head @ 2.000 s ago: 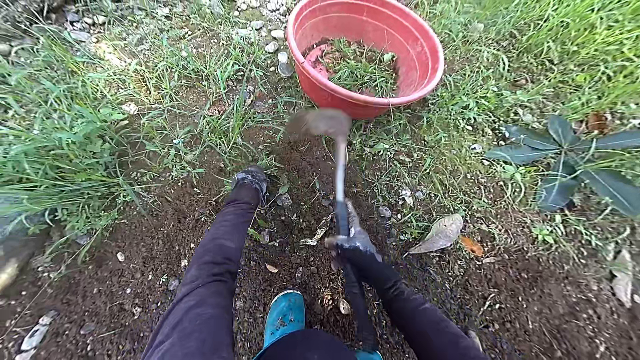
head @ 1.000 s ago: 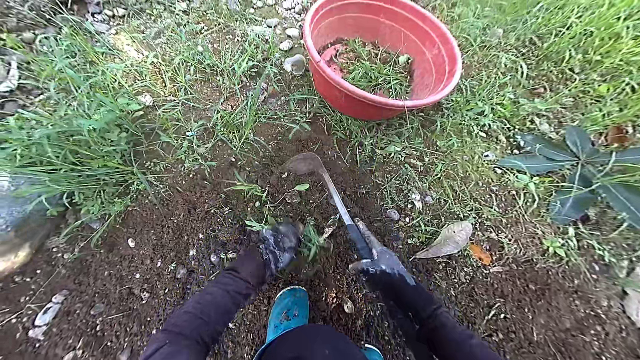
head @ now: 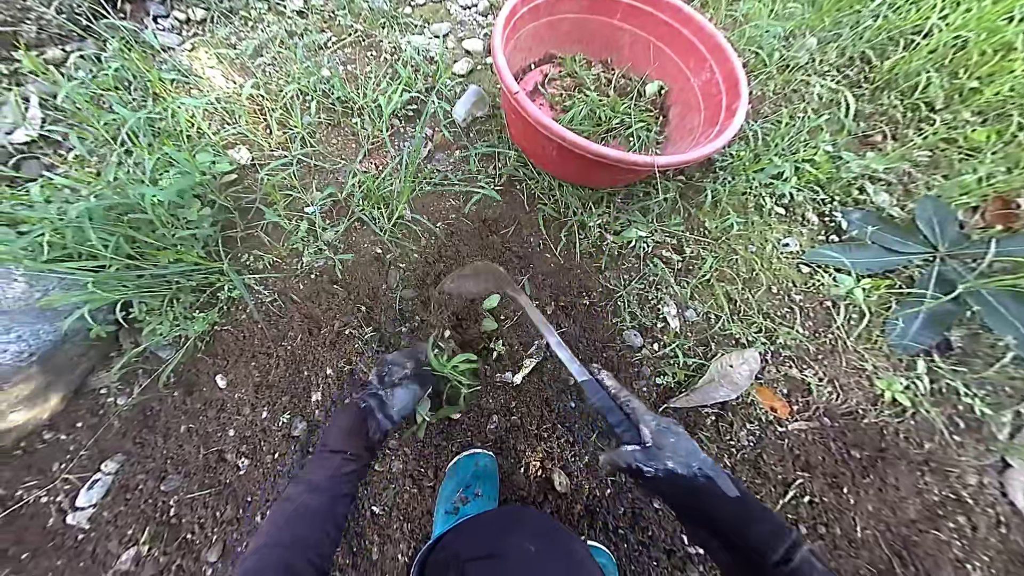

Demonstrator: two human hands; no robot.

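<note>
My left hand (head: 398, 386), in a dark soiled glove, is closed around a small bunch of green weeds (head: 453, 376) low over the soil. In my right hand (head: 668, 448), also gloved, lies the dark grip of a hand hoe (head: 552, 332); the thumb runs along the handle. The hoe's curved, dirt-coated blade (head: 476, 282) points left and rests at or just above the dark soil, ahead of both hands. Small green leaves (head: 490, 308) lie beside the blade. A red plastic tub (head: 608, 164), partly filled with pulled grass and weeds (head: 612, 108), stands beyond the hoe.
A large rock (head: 36, 344) sits at the left edge beside tall grass (head: 152, 232). At the right grows a broad-leaved plant (head: 940, 256), with a dry leaf (head: 724, 378) nearer me. My teal boot (head: 468, 488) is on the soil below. Small stones (head: 472, 104) lie left of the tub.
Two seconds ago the hoe blade was blurred near the tub; it is now lower and farther left. My left hand, lower left of the blade, has come to hold weeds. My right hand keeps the hoe.
</note>
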